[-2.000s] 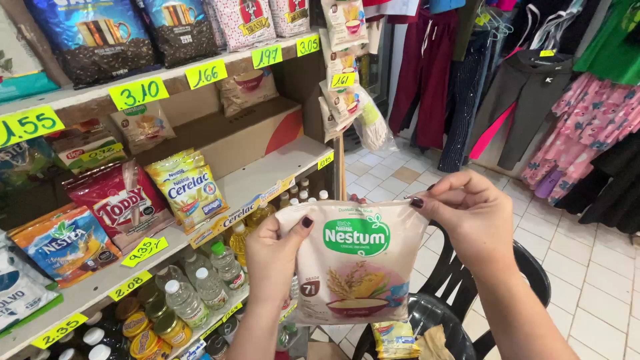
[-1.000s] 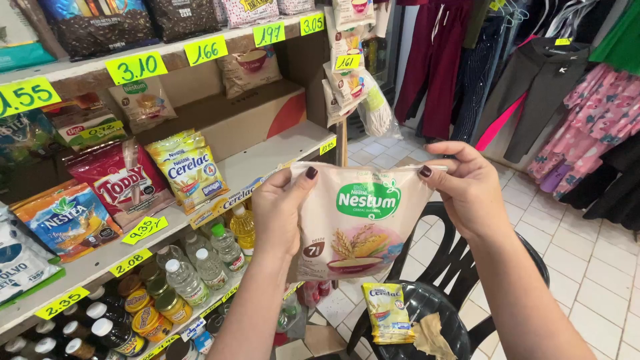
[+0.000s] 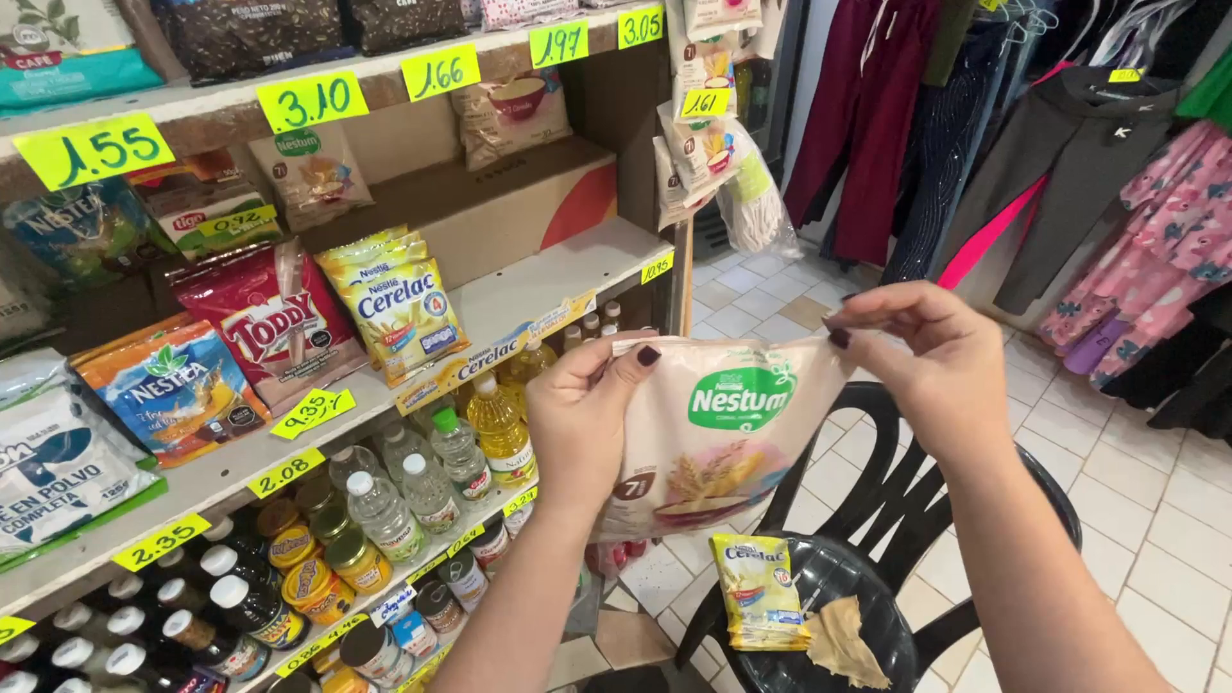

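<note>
A Nestum cereal bag [image 3: 712, 452], beige with a green oval logo, hangs upright between my two hands at the centre of the head view. My left hand [image 3: 587, 414] grips its upper left corner, thumb in front. The upper right corner is pinched between thumb and fingers of my right hand [image 3: 914, 356]. Below and behind the bag, yellow Cerelac packets [image 3: 757, 597] lie on the seat of a black plastic chair [image 3: 837, 568], beside a crumpled piece of brown paper or cardboard [image 3: 845, 640].
Shelves [image 3: 520, 289] on the left hold Cerelac packets [image 3: 395, 303], a Toddy bag [image 3: 274, 322], a Nestea bag [image 3: 178, 385], bottles and jars, with yellow price tags. Small bags [image 3: 703, 144] hang at the shelf's end. Clothes [image 3: 1068, 173] hang at the right above a tiled floor [image 3: 1145, 481].
The bag, level in the frame a second ago, now tilts with its right corner higher. Both hands keep hold of its top corners.
</note>
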